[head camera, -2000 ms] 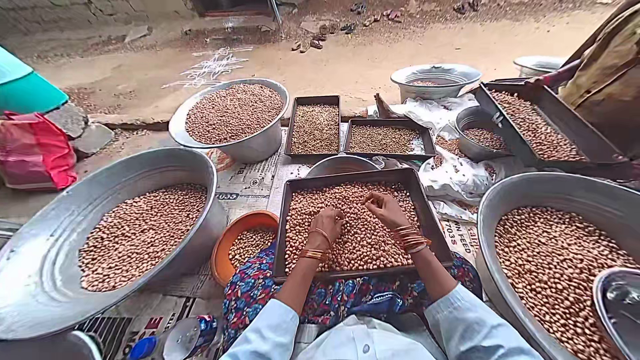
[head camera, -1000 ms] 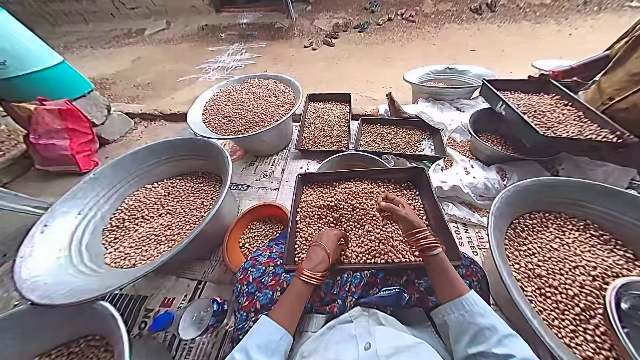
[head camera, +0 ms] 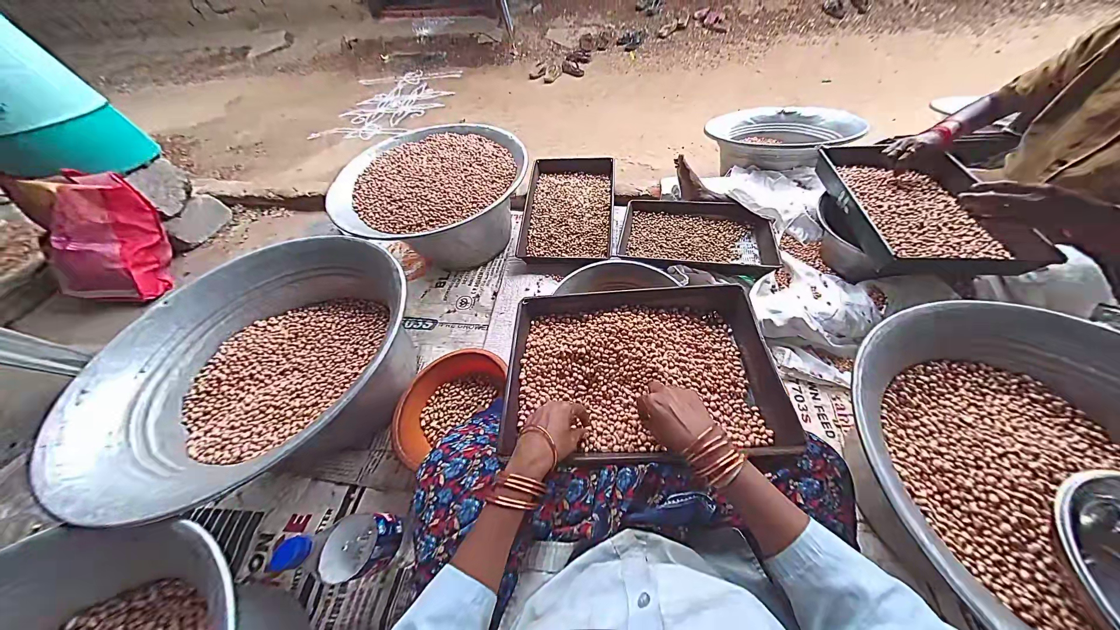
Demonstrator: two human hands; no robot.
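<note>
A dark rectangular tray (head camera: 773, 385) rests on my lap, filled with small round brown nuts or seeds (head camera: 612, 350). My left hand (head camera: 553, 433) touches the pieces at the tray's near left part, fingers curled down. To its right, my right hand (head camera: 674, 418) reaches into the pieces near the front middle, its fingertips hidden from view. Whether either hand pinches a piece cannot be seen. Bangles circle both wrists. An orange bowl (head camera: 407, 420) with more of these pieces stands just left of the tray.
Large metal basins (head camera: 122, 420) of the pieces stand left, behind, and at the right (head camera: 884, 490). Two smaller dark trays (head camera: 611, 210) lie beyond mine. At the back right a person's hand (head camera: 914, 144) touches another tray (head camera: 954, 262). A plastic bottle (head camera: 350, 549) lies near left.
My right hand has come down and closer to the tray's near side. My left hand stays near the front left. The other person's hand has come into view over the back right tray.
</note>
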